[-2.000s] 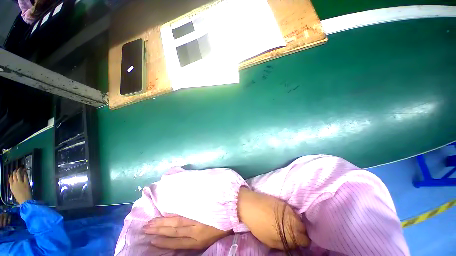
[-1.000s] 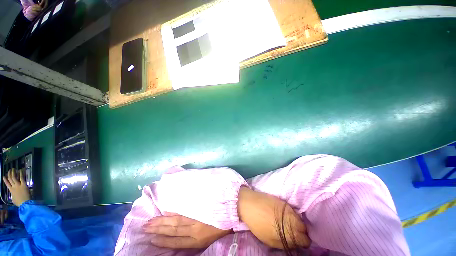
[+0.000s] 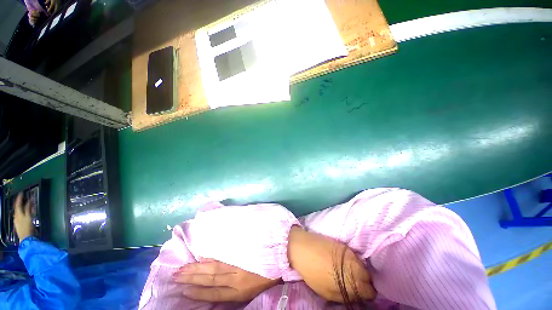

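My arms are crossed in pink striped sleeves at the bottom of the view. My left hand (image 3: 327,266) lies on my right forearm, its fingertips hidden at the sleeve, dark strands of hair across it. My right hand (image 3: 223,281) lies flat on my left sleeve, fingers slightly apart, holding nothing. A dark phone (image 3: 160,75) with a small white label lies on the brown board (image 3: 186,72), screen off. White paper sheets (image 3: 266,85) with dark grey rectangles lie beside it, partly glare-bright.
A black tray (image 3: 111,200) with shiny pieces stands on the green bench (image 3: 315,145) at left. Beyond it, a person's hand (image 3: 23,219) in a blue sleeve is over another black tray. A white post (image 3: 60,91) crosses upper left. Another person's hand shows at the top left.
The blue-sleeved person's hand has moved slightly over its tray. The hand at the top left has also shifted. My hands have not moved.
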